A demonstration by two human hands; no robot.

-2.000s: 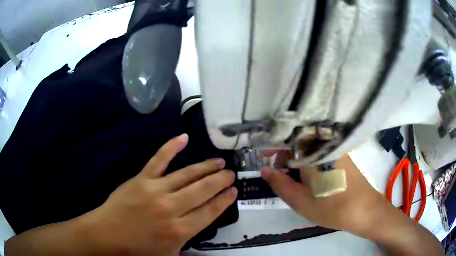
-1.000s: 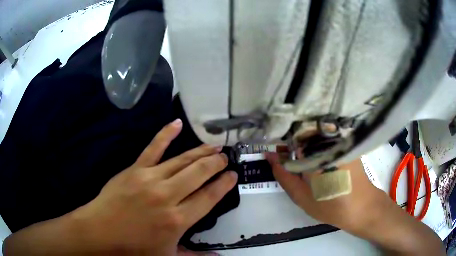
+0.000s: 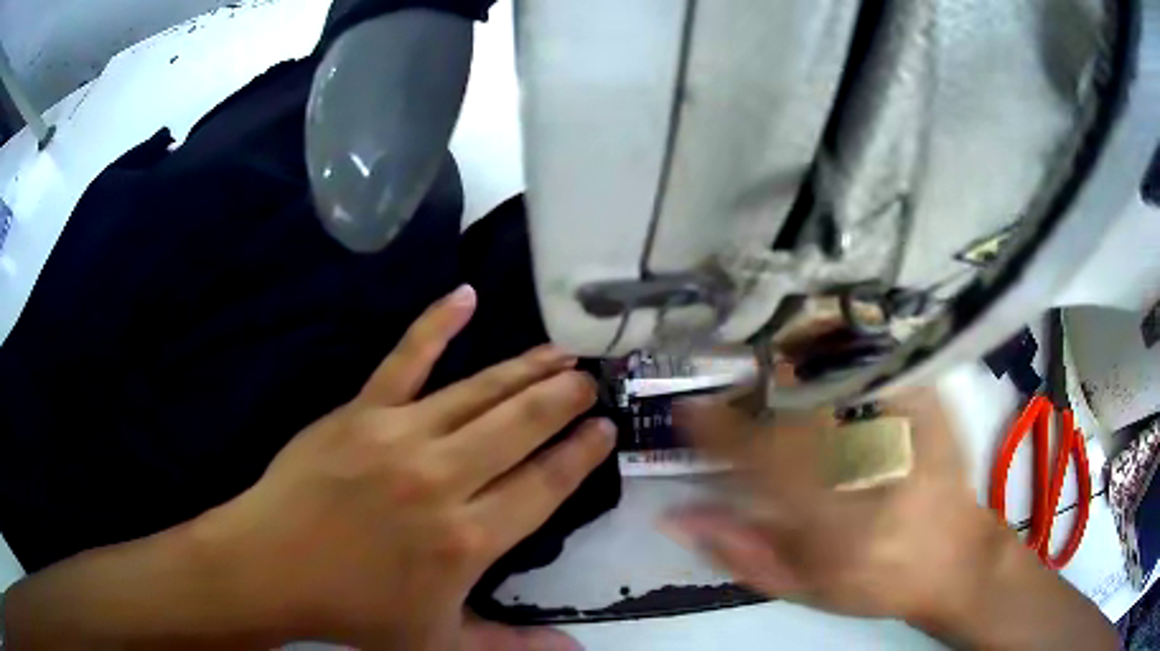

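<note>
The black garment (image 3: 229, 305) covers the left of the table and runs to the needle area. My left hand (image 3: 433, 496) lies flat on it, fingers spread, fingertips beside the labels. A black label with white lettering (image 3: 646, 422) lies on a white printed label (image 3: 655, 463) at the garment's edge. My right hand (image 3: 840, 509) is blurred, right of the labels, partly behind the machine head; I cannot tell whether it holds anything. The sewing machine head (image 3: 738, 165) hides most of the needle area.
Scissors with red-orange handles (image 3: 1043, 477) lie at the right. Patterned cloth (image 3: 1136, 471) is at the right edge. A grey rounded part (image 3: 386, 134) hangs above the garment. A cream tension knob (image 3: 871, 452) sticks out below the machine head.
My right hand is now blurred by motion, with its fingers lower and spread, where before its fingertip pressed at the label. My left hand stays on the garment. The view has shifted a little.
</note>
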